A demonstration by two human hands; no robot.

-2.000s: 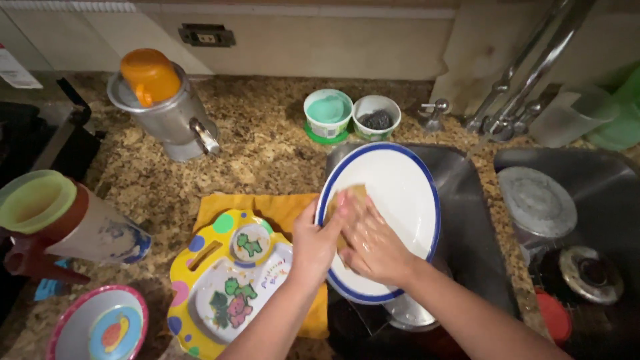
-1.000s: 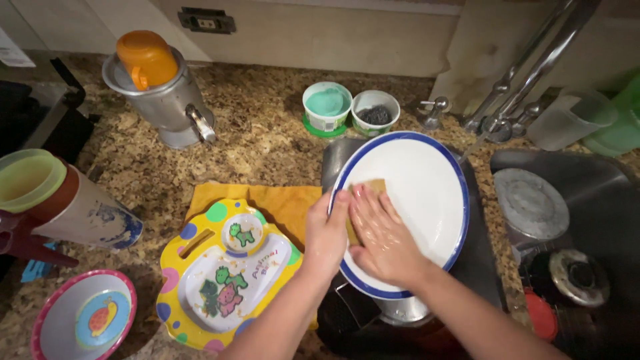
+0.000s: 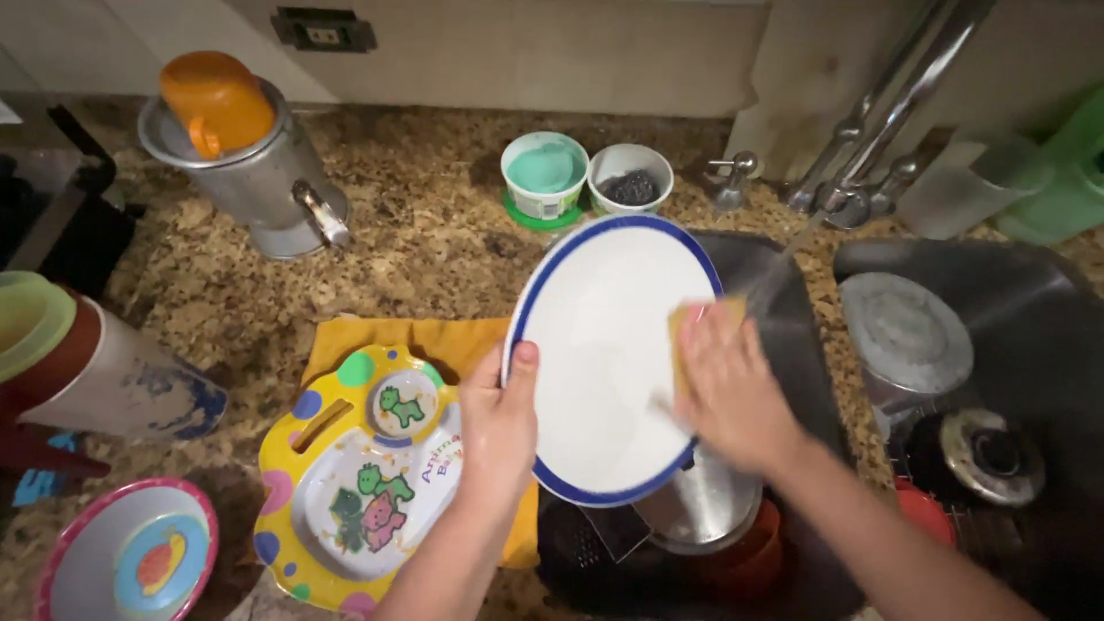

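A white plate with a blue rim [image 3: 604, 362] is held tilted over the left sink basin. My left hand [image 3: 502, 410] grips its left edge, thumb on the face. Under the fingers of my right hand [image 3: 724, 388], a yellowish sponge [image 3: 686, 345] lies against the plate's right side. A thin stream of water [image 3: 780, 267] falls from the faucet [image 3: 849, 194] behind the plate. Left of the plate, a yellow divided children's plate [image 3: 285, 466] with food bits rests on an orange cloth [image 3: 345, 332].
Tubs with green paste [image 3: 543, 172] and a dark scouring pad [image 3: 634, 185] stand behind the basin. Metal pot [image 3: 703, 509] sits beneath the plate. At left are a blender base or metal jug [image 3: 267, 181], a pitcher [image 3: 121, 371] and a pink-rimmed bowl [image 3: 78, 552]. The right basin holds a lidded pot [image 3: 906, 332].
My right hand has moved with the sponge from the plate's left part to its right edge. My left hand now grips the left rim, apart from my right hand.
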